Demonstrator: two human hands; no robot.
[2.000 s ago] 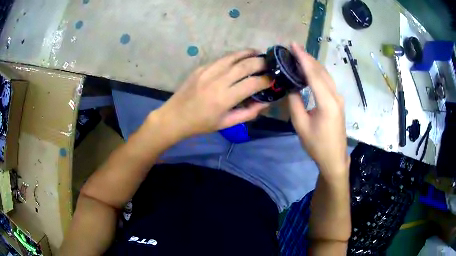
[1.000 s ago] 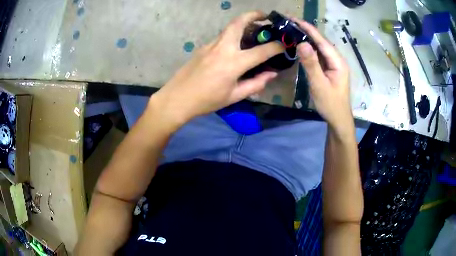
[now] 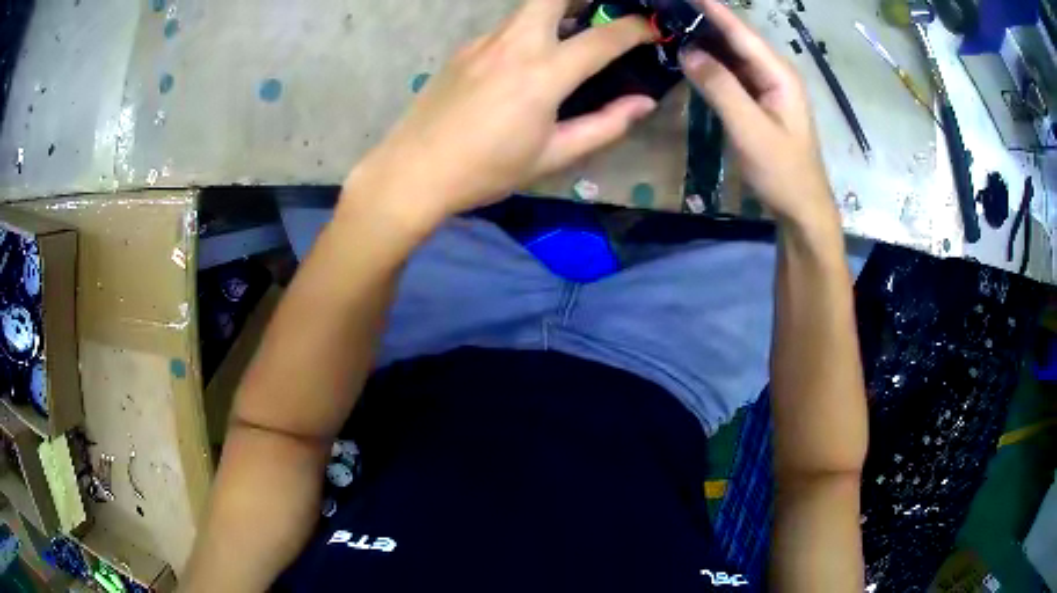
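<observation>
A black cylindrical housing (image 3: 614,83) is at the top edge of the view, partly cut off and partly covered by my fingers. A green round spot shows inside it, with red and white lead wires (image 3: 663,29) near its right end. My left hand (image 3: 498,110) grips the housing from the left, thumb below it. My right hand (image 3: 753,99) holds a black end piece (image 3: 686,16) at the right end of the wires, mostly hidden by the fingers.
Tweezers (image 3: 830,81), a thin yellowish pick (image 3: 898,64), a black rod (image 3: 957,156) and dark cutters (image 3: 1020,220) lie at the right. A cardboard box (image 3: 139,266) with round black parts (image 3: 21,330) stands at the left. A dark green strip (image 3: 704,151) crosses the bench.
The housing and both hands have moved up towards the top edge of the view. The end piece has turned away from the housing, showing the wires and green spot. The whole view has shifted.
</observation>
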